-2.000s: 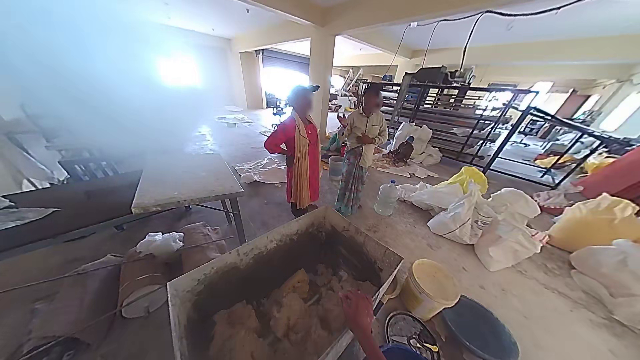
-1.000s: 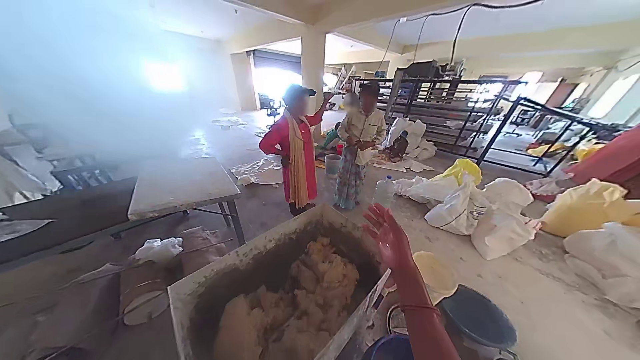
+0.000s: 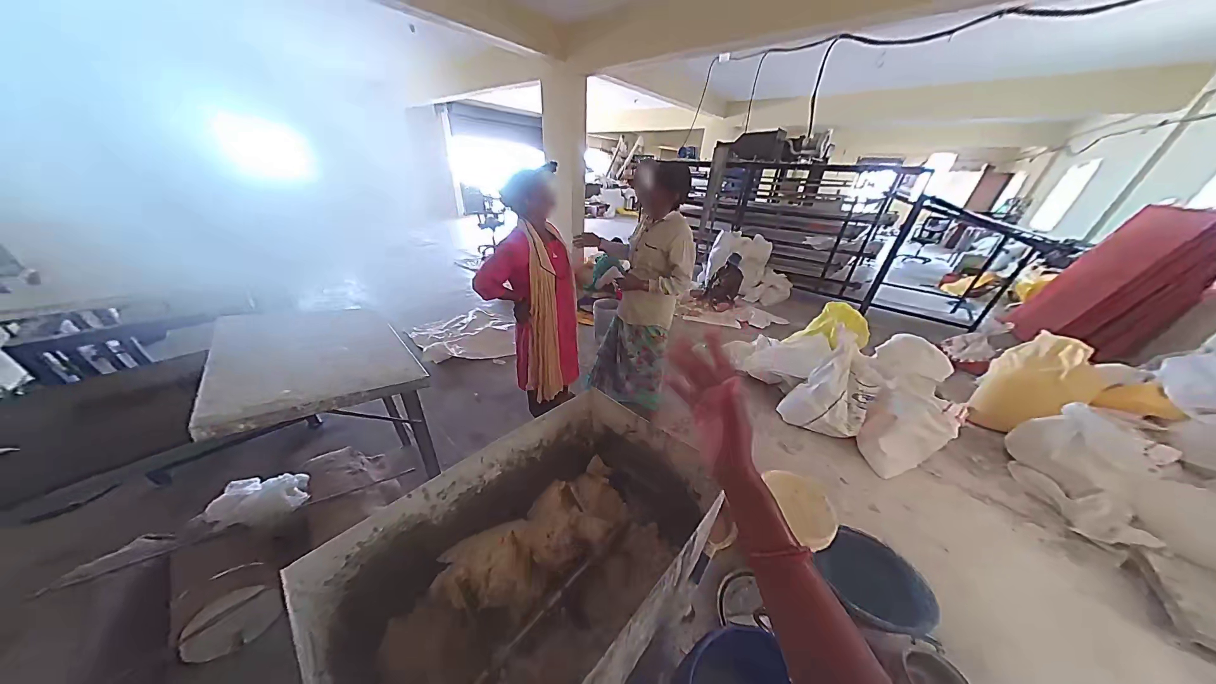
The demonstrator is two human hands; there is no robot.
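Note:
My right hand (image 3: pixel 708 404) is raised over the right rim of a deep rectangular trough (image 3: pixel 437 489), blurred, its fingers spread and nothing in it. Lumpy tan material (image 3: pixel 532 546) lies heaped in the trough, with a thin rod or bar (image 3: pixel 560 594) showing across it. Beneath my right forearm stand a cream bucket (image 3: pixel 803 503), a dark blue tub (image 3: pixel 879 579) and a blue bucket (image 3: pixel 731 655). My left hand is out of the frame.
Two people (image 3: pixel 546 285) (image 3: pixel 655 275) stand just beyond the trough. A table (image 3: pixel 309 366) is at the left, with a white plastic bag (image 3: pixel 256 499) nearer. White sacks (image 3: pixel 836 389) and a yellow sack (image 3: pixel 1035 380) lie at the right, before a black metal rack (image 3: pixel 807 218).
My right hand was low over the trough two seconds ago and has risen above its right rim. The person in the light shirt had an arm raised one second ago; it is lower now.

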